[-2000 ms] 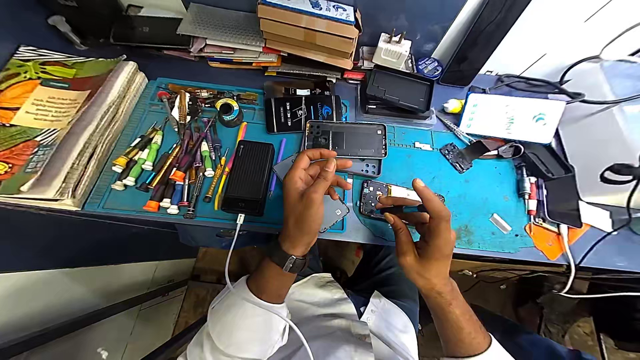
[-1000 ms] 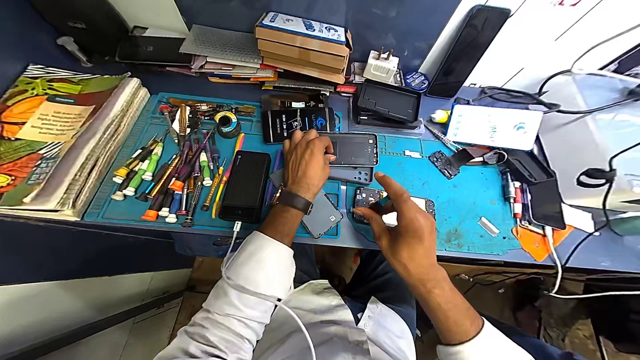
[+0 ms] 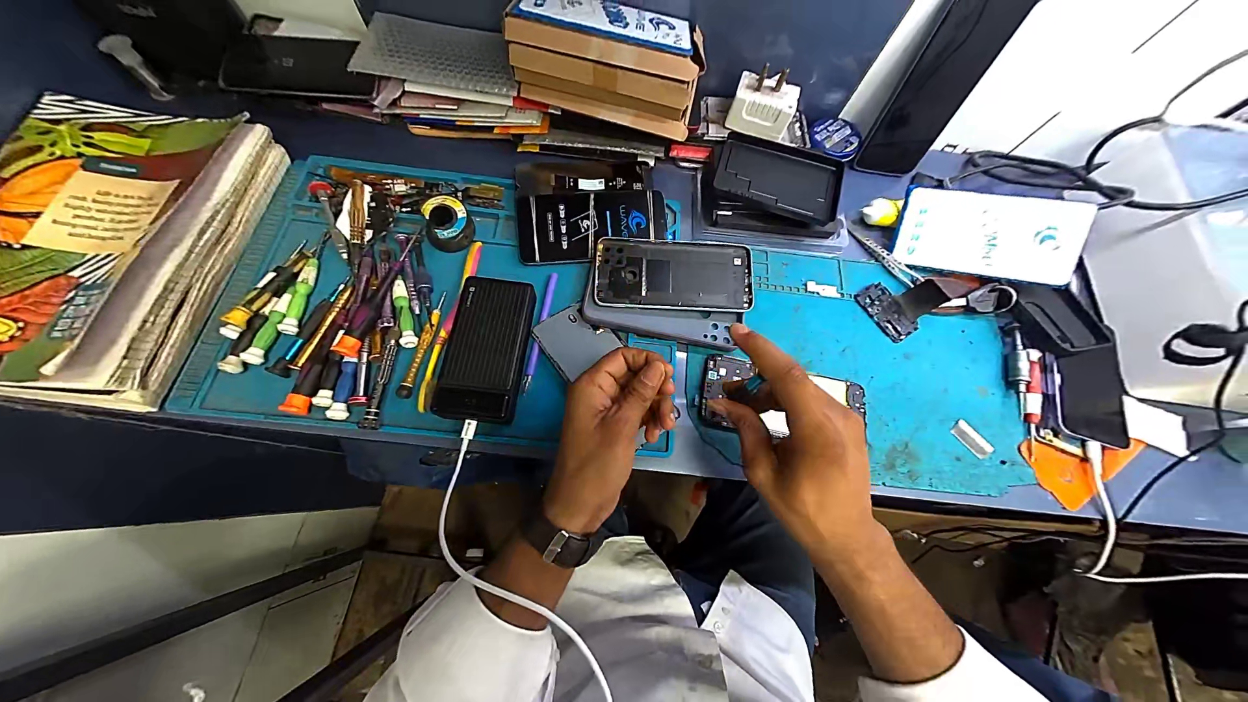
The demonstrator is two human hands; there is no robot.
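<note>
My left hand, with a watch at its wrist, hovers near the mat's front edge with thumb and fingertips pinched together; whether something small is between them cannot be told. To its right my right hand is over an opened smartphone, thumb and forefinger apart, and a small teal item shows near its fingers. Behind the hands a phone back housing lies on a grey phone case. A flat grey rectangular part lies left of them, partly behind my left hand.
Screwdrivers lie grouped on the teal repair mat. Beside them are a black power bank with a white cable and a solder spool. Thick books flank the mat. A circuit board and metal strip lie right.
My left hand has come back toward me from the phone back housing, where it was a second ago. My right hand has stayed over the opened smartphone.
</note>
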